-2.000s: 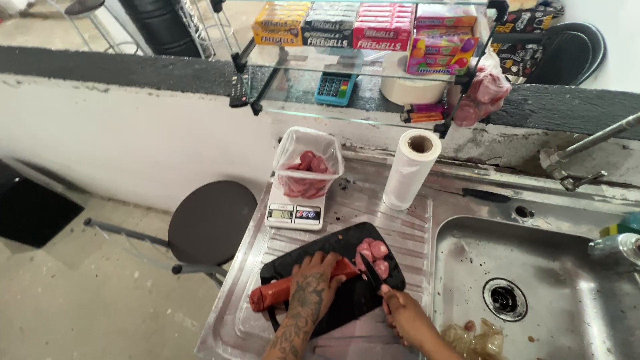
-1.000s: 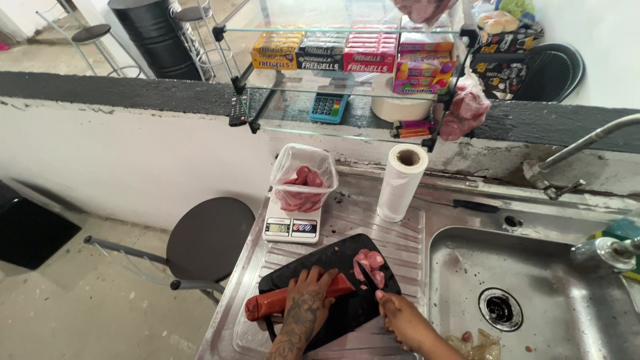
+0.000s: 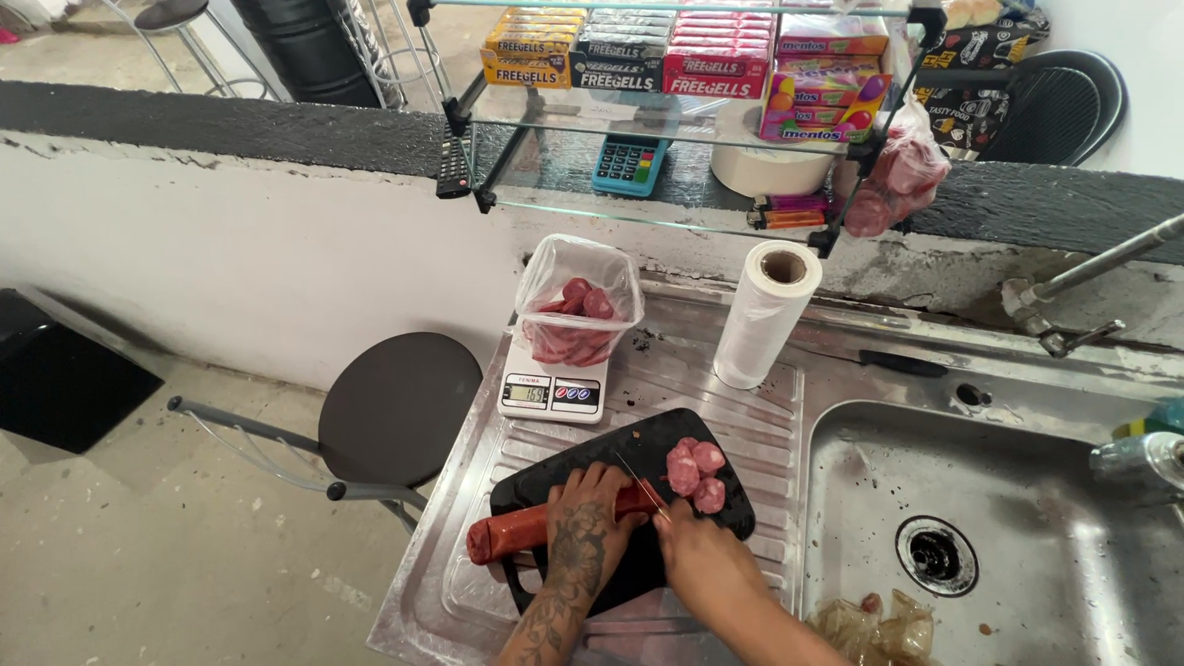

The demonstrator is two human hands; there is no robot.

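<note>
A thick red sausage (image 3: 518,530) lies across a black cutting board (image 3: 640,564) on the steel drainboard. My left hand (image 3: 587,518) is closed over the sausage near its right end. My right hand (image 3: 694,550) grips a knife (image 3: 646,484), whose thin blade stands at the sausage's right end; its handle is hidden in my fist. Several cut slices (image 3: 692,472) rest on the board's upper right. Behind the board, a plastic tub (image 3: 578,314) lined with a clear bag holds more slices and sits on a white digital kitchen scale (image 3: 555,393).
A roll of clear plastic bags (image 3: 766,314) stands behind the board. At right are a steel sink (image 3: 860,490) with wet scraps, a faucet (image 3: 1054,310) and a black-handled knife (image 3: 902,363) on the rim. A glass shelf (image 3: 638,217) with candy overhangs the back; a stool (image 3: 400,407) stands left.
The knife has moved from beside the slices to the sausage's right end, with my right hand shifting slightly left. My left hand still holds the sausage.
</note>
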